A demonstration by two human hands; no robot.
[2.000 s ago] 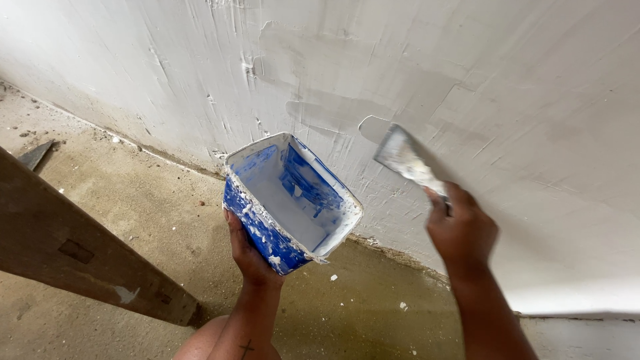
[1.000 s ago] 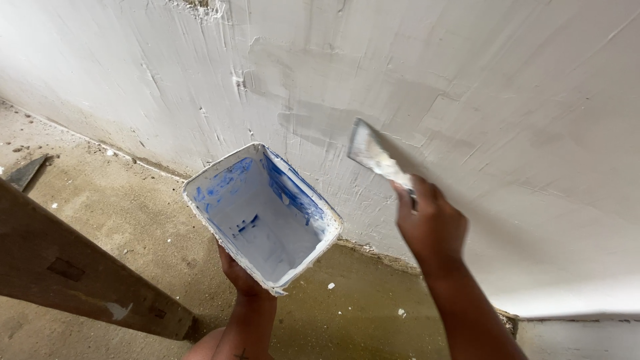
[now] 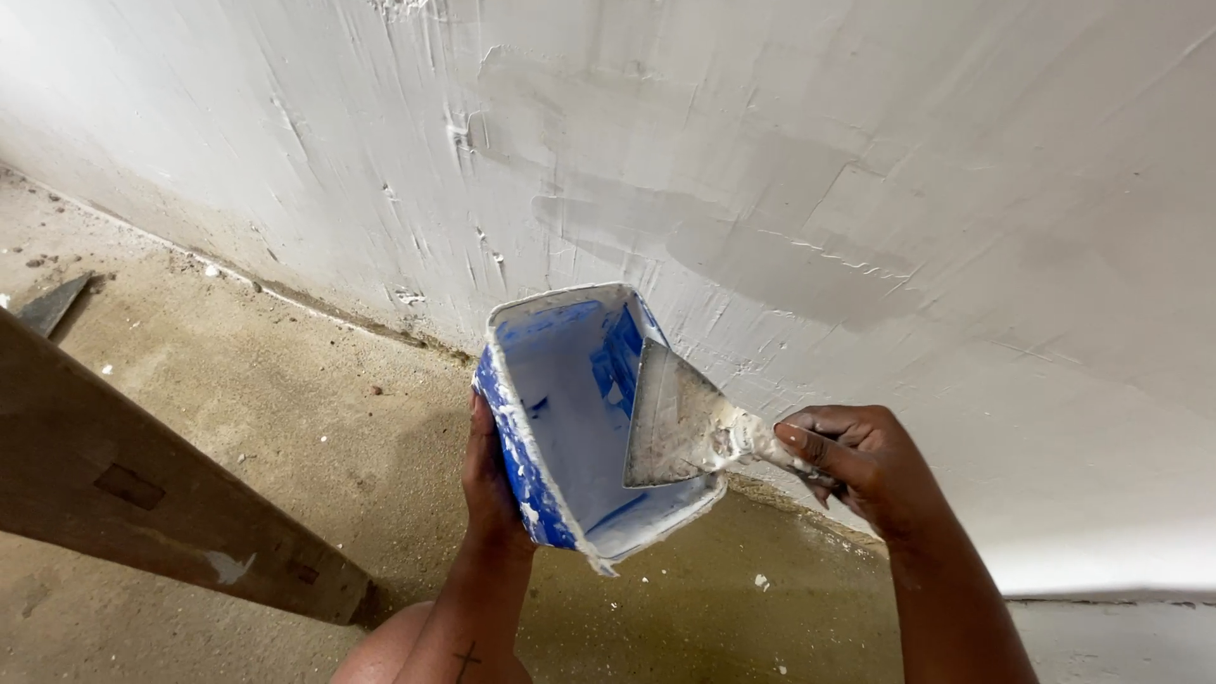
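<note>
My left hand (image 3: 494,475) holds a blue plastic tub (image 3: 518,465) from below and the side. The tub is tilted, its rim and inner walls smeared with white filler. In my right hand (image 3: 845,461) is a putty knife (image 3: 679,423), gripped by its caked handle, with the triangular blade over the tub's opening at the right side. Whether the blade touches the inside wall I cannot tell. Behind them rises a wall (image 3: 741,237) with white and greyish, ridged patches of filler.
A thick wooden beam (image 3: 161,475) slants across the lower left above the concrete floor (image 3: 285,408). A dark, pointed flat piece (image 3: 55,304) lies beyond it. Crumbs and white specks are scattered on the floor. My knee (image 3: 389,646) shows at the bottom.
The putty knife has moved from in front of the wall down to the tub's opening. The tub has tilted toward the right. Earlier, the blade was against or close to the wall.
</note>
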